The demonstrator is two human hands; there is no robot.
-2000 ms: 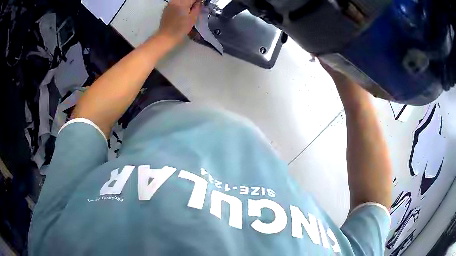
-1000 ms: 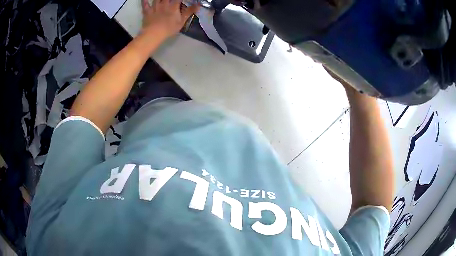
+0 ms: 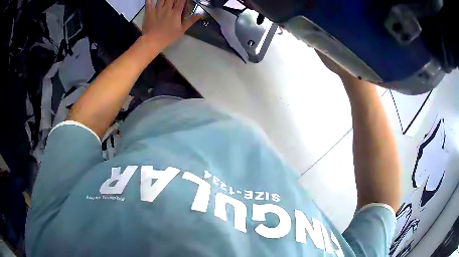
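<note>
The cutting machine's blue and dark motor body (image 3: 347, 35) fills the upper right. Its silver base plate (image 3: 254, 37) lies on the pale table at the top centre. A narrow offcut (image 3: 232, 32) with a pointed end lies across the base plate. My left hand (image 3: 166, 20) is at the top, fingers spread, beside the base plate; its fingertips are cut off by the picture's edge, and what lies under it is hidden. My right forearm reaches up behind the motor body; my right hand is hidden by it. The knife cannot be made out.
The pale table (image 3: 241, 90) has a thin dark line across it. Cut piece bundles (image 3: 430, 155) with white tops and dark edges lie at the right. Fabric scraps (image 3: 75, 65) are heaped on the dark floor at the left. A white paper corner (image 3: 125, 7) shows at the top left.
My left hand has moved left and opened from a pinch to spread fingers. The motor body and base plate have shifted slightly left and up. More of the offcut shows over the plate.
</note>
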